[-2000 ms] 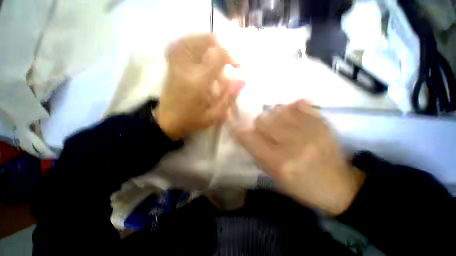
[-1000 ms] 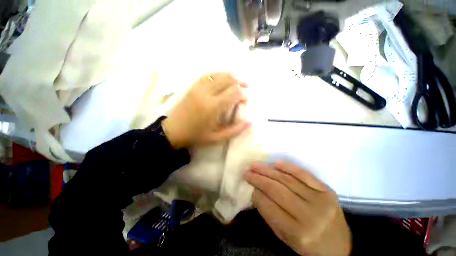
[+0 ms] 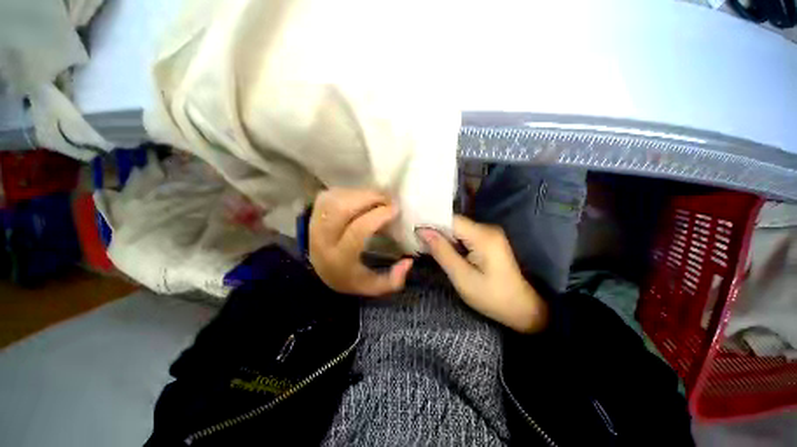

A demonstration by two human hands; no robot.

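A cream cloth [image 3: 349,113] lies over the table edge and hangs down in front of the wearer's lap. My right hand [image 3: 494,275] pinches its lower end, with the thumb on top of the cloth. My left hand [image 3: 349,244] is at the cloth's lower left side. Its fingers are curled against the cloth and its thumb is apart from them. A dark shape shows between that thumb and the fingers; I cannot tell what it is.
The white table [image 3: 594,70] has a ruler tape [image 3: 612,148] along its front edge. More cream cloth [image 3: 35,52] lies at upper left. A blue basket [image 3: 105,223] with cream pieces and a red-printed plastic bag is low left. A red basket [image 3: 699,279] with beige pieces is low right.
The view has tilted down to the lap, and the sewing machine has left it. Both hands have moved together at the cloth's lower end; my right hand now pinches it instead of lying flat.
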